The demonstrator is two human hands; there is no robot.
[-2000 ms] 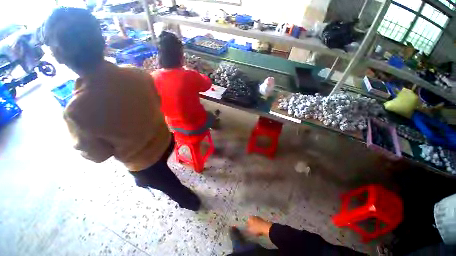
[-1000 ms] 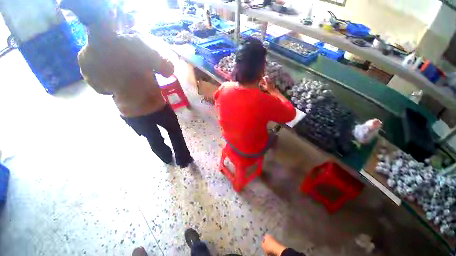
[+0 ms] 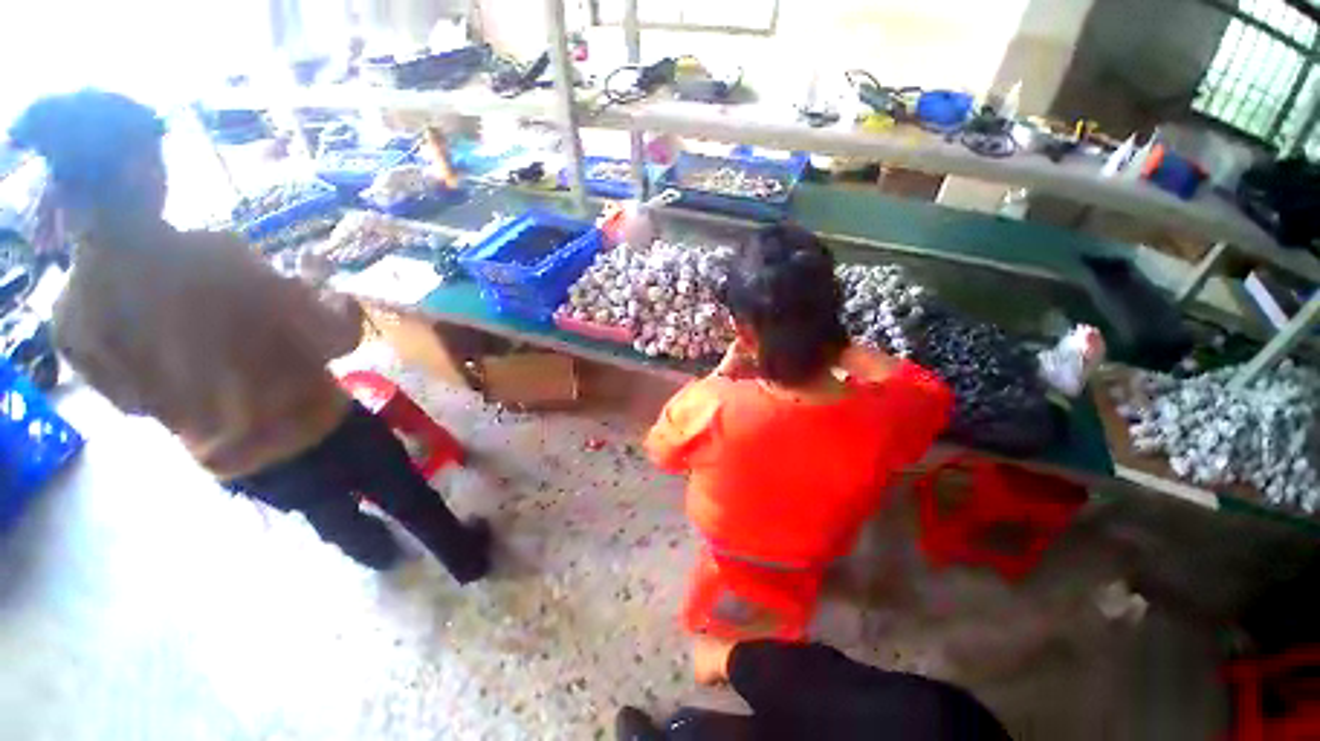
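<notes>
My right hand is small and blurred at the bottom centre, at the end of a black sleeve, in front of the seated worker's red stool. Its fingers are not clear, and I cannot tell if it holds anything. My left hand is not in view. On the green-topped bench lie a heap of pale roundish parts, a dark heap and a grey-white heap at the right. A white bag with red stands between the last two.
A worker in a red-orange top sits at the bench. A person in brown stands at the left. Blue crates are on the bench, and a carton is below. Another red stool stands under the bench, with one cut off lower right.
The view has shifted along the bench. The seated worker now appears nearer and further right, and the standing person further left. My right hand and more black sleeve show, further left than before.
</notes>
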